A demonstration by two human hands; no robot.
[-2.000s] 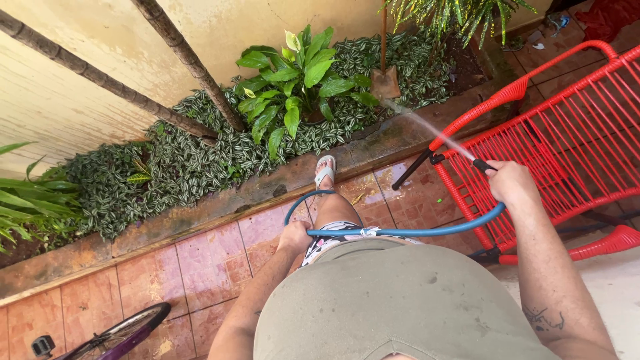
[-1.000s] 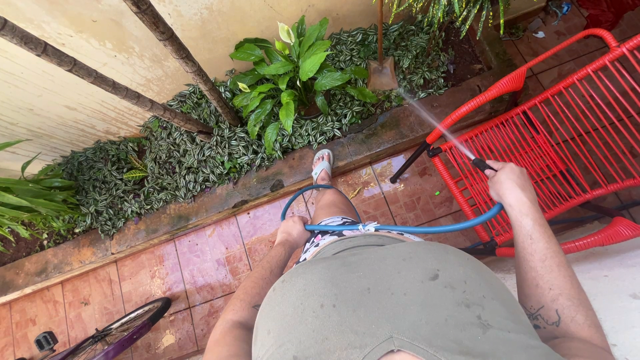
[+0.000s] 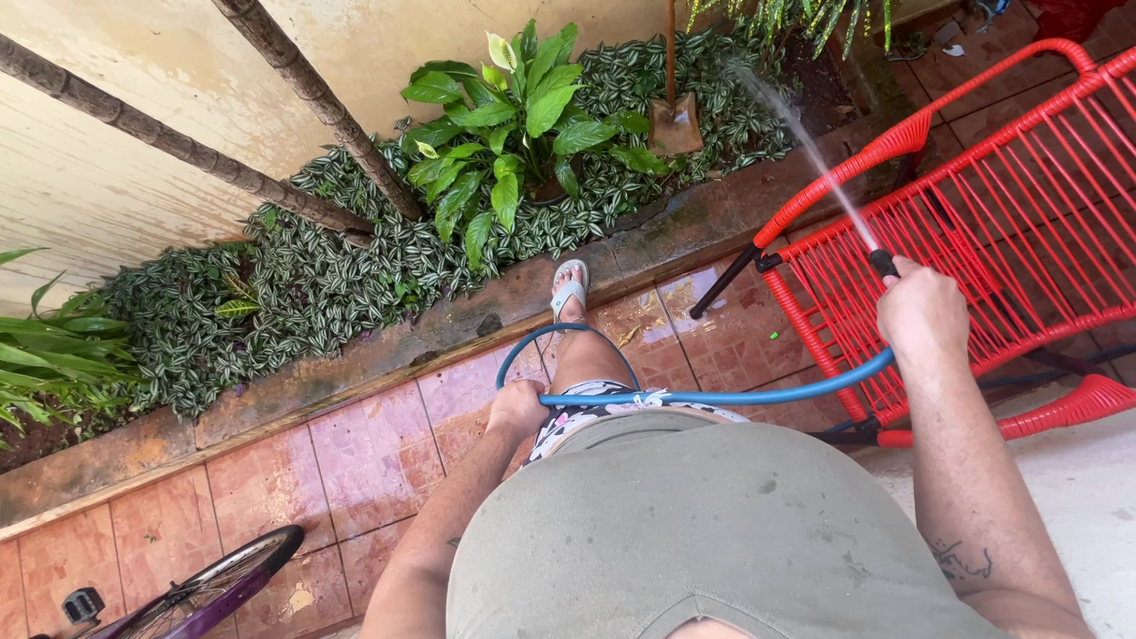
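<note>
My right hand (image 3: 925, 311) grips the black nozzle (image 3: 883, 263) of a blue garden hose (image 3: 763, 395), beside the red chair. A stream of water (image 3: 821, 169) sprays from it up and left over the bed's edge, onto striped ground-cover leaves right of the shovel (image 3: 676, 124). My left hand (image 3: 518, 406) is closed around the hose near my waist. From there the hose loops around my leg near the sandalled foot (image 3: 570, 288), which rests at the bed's raised edge. A peace lily (image 3: 532, 115) with broad green leaves stands in the bed, left of the shovel.
A red corded chair (image 3: 967, 231) stands at the right on wet tiles (image 3: 373, 470). The low border (image 3: 355, 373) of the bed crosses the view. Two thin trunks (image 3: 311, 98) lean against the wall side. A bicycle wheel (image 3: 240, 577) lies within view at the lower left.
The water stream has swung upward and to the right, from near the shovel blade to the leaves beyond it. Both hands have kept hold of the hose and its nozzle.
</note>
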